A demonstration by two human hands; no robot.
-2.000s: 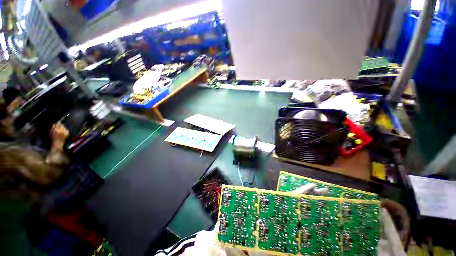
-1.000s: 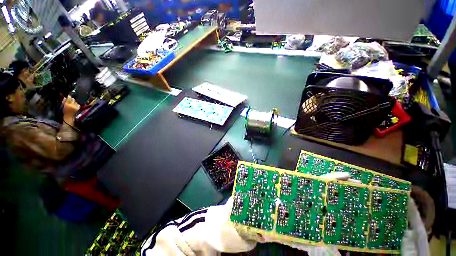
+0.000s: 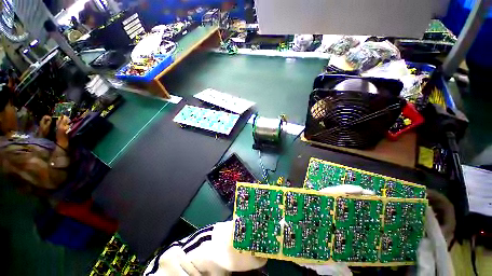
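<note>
A green four-up PCB panel (image 3: 307,229) with yellowish edges is held up at the lower right, its solder side facing me. My left hand (image 3: 245,245), in a white glove, grips the panel at its left and lower edge, mostly hidden behind it. My right hand (image 3: 434,242), also in a white glove, is at the panel's right edge; white glove fingers show above the top edge. Its grip is mostly hidden, and no soldering iron can be made out. A second PCB panel (image 3: 367,179) lies behind the held one.
A parts tray (image 3: 231,175) of red and dark leads and a solder wire reel (image 3: 267,131) stand beyond the panel. A fume fan (image 3: 348,118) and red tray (image 3: 407,121) are at right. Pale boards (image 3: 207,118) lie on the black mat. Another person (image 3: 32,153) sits at left.
Since one second ago the view has shifted, and the held panel sits slightly lower and further left. Yellow bits now show above its top edge. Both hands stay at the panel.
</note>
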